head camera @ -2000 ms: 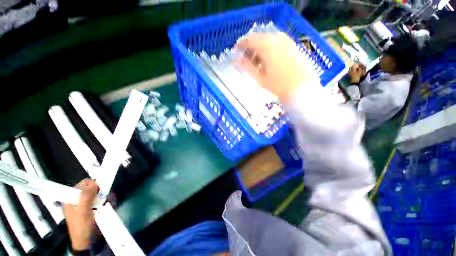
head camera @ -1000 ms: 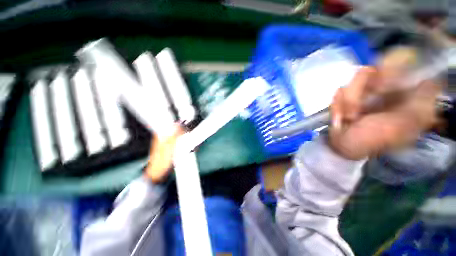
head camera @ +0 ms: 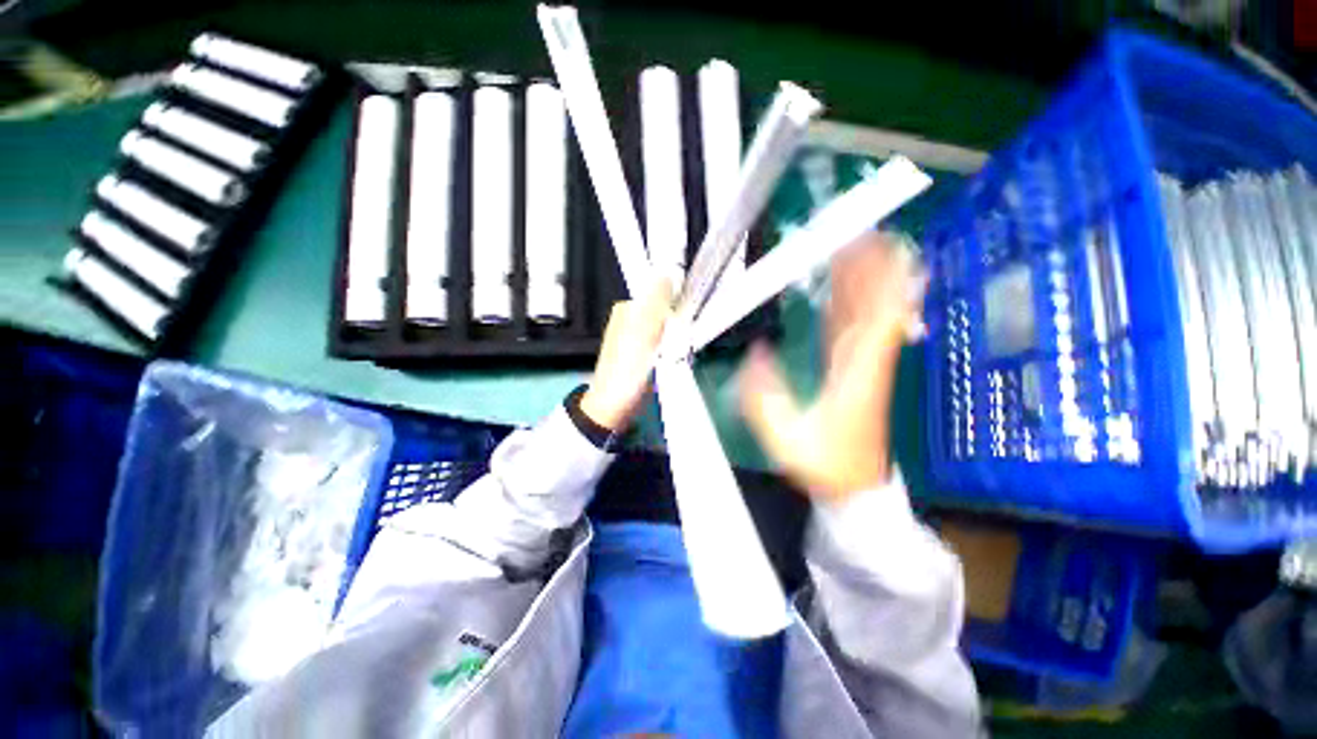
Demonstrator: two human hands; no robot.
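Note:
My left hand (head camera: pixel 636 347) is closed around several slim white bars (head camera: pixel 725 498) that fan out from the fist, three pointing up and away and one down toward my body. One of the upper bars (head camera: pixel 748 195) looks greyer and shinier. My right hand (head camera: pixel 838 383) is blurred, fingers apart, just right of the fanned bars; I see nothing held in it. A black tray (head camera: pixel 477 347) behind the left hand holds several white bars upright in slots. A pile of small clear pieces (head camera: pixel 823 181) lies partly hidden behind the bars and right hand.
A blue basket (head camera: pixel 1033 332) full of bars stands at right, with a lower blue crate (head camera: pixel 1069 606) beneath. A second tray of bars (head camera: pixel 181 181) is at far left. A blue bin (head camera: pixel 368 448) with a clear liner is lower left. The green bench (head camera: pixel 275 339) runs across.
My right hand has come from the basket area to beside the left hand. The left fist now shows an extra, greyer bar in its fan. The view has turned left, showing the second tray and lined bin.

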